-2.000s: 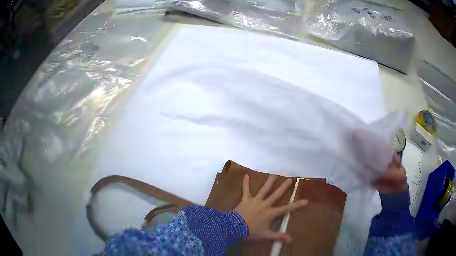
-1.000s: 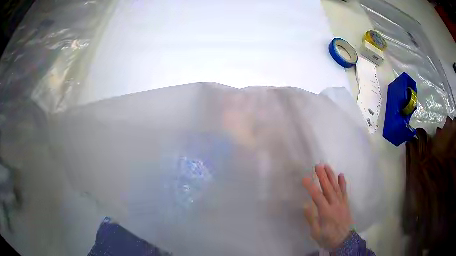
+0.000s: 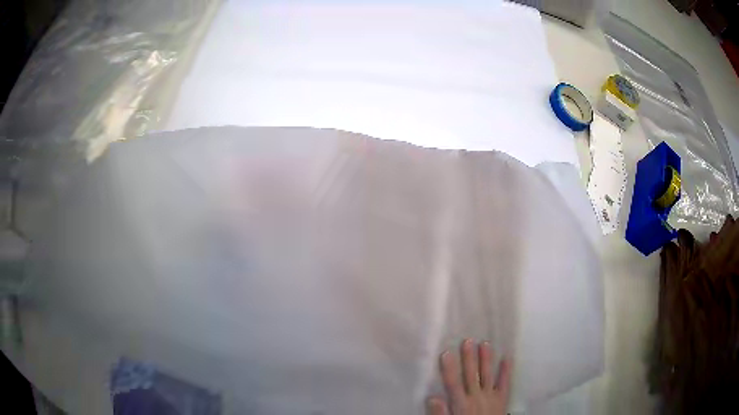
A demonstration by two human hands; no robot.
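A thin tissue sheet [image 3: 194, 267] lies over the tote bag [image 3: 397, 243], which shows through it as a grey-brown shape with a pale vertical strip. My right hand [image 3: 476, 385] lies flat on the tissue near the bottom edge, fingers apart. My left hand is under the tissue; only a faint pinkish blur shows through at the upper left of the bag, and its fingers cannot be made out. A blue sleeve [image 3: 162, 393] shows at the bottom left.
White sheets [image 3: 365, 65] lie beyond. At right are a blue tape roll [image 3: 571, 107], a small white box [image 3: 616, 109] with a yellow roll, barcode stickers [image 3: 606, 174], the blue tape dispenser [image 3: 647, 198] and brown bags [image 3: 701, 316]. Clear polybags [image 3: 121, 73] lie at left.
The tissue, swung through the air earlier, now covers the tote bag and my left hand. My right hand came down onto it and has moved towards the bottom edge.
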